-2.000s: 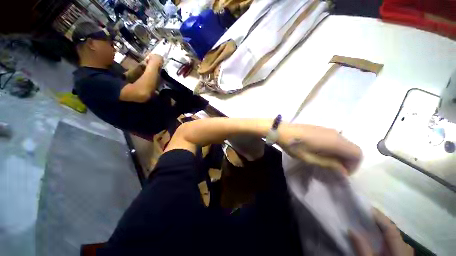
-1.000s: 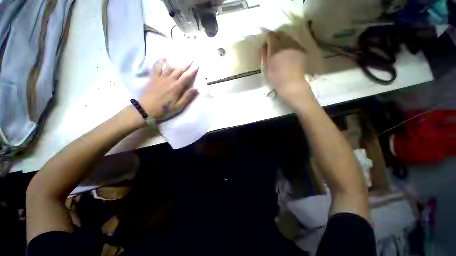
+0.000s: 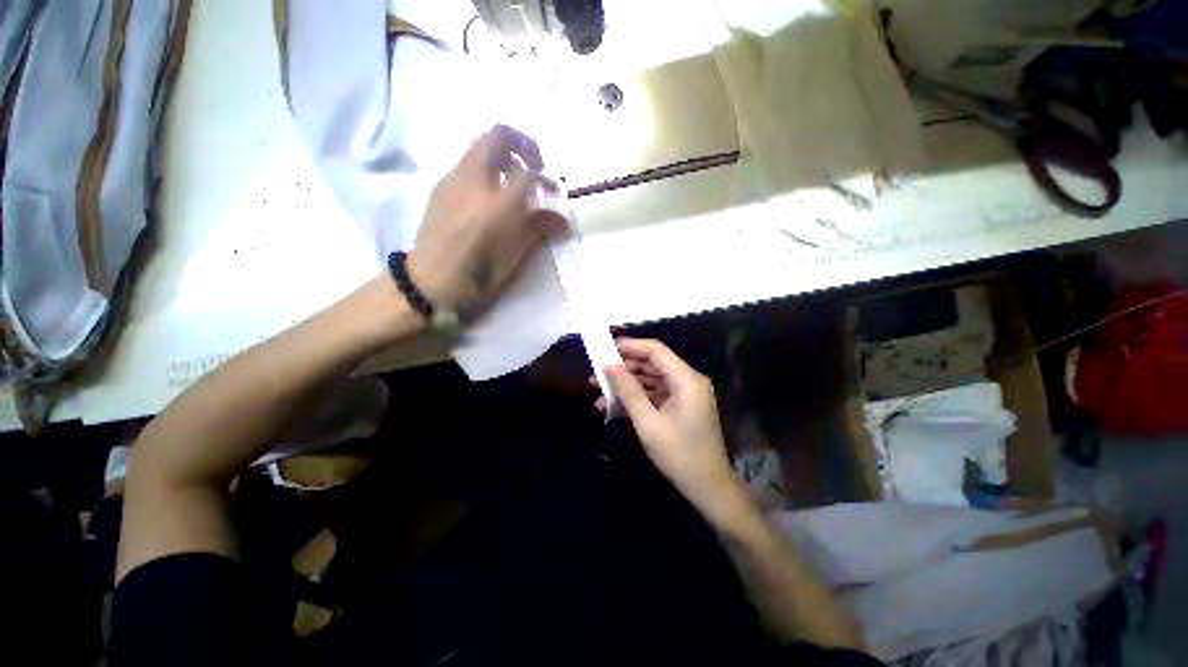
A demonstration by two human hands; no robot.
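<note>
A narrow white strip (image 3: 594, 331) runs from my left hand down past the table's front edge. My right hand (image 3: 667, 407) pinches its lower end between thumb and fingers. My left hand (image 3: 493, 224) is at the strip's upper end over the white panel (image 3: 511, 341), blurred, with its fingers bent; whether it grips the strip or the panel is unclear. The panel lies on the table below the sewing machine head (image 3: 579, 18), and its tip reaches the front edge. The bright lamp glare hides its part near the needle.
Cream strips (image 3: 823, 98) lie right of the needle. Scissors with dark red handles (image 3: 1071, 163) lie at the right. Layered sewn panels (image 3: 78, 196) lie at the left. Below the table are an open box (image 3: 1029, 378) with white pieces, more panels (image 3: 951, 560) and a red bag (image 3: 1136, 365).
My right hand has moved from the cream strips to below the table edge and now holds the white strip. My left hand has lifted from lying flat and its fingers have bent.
</note>
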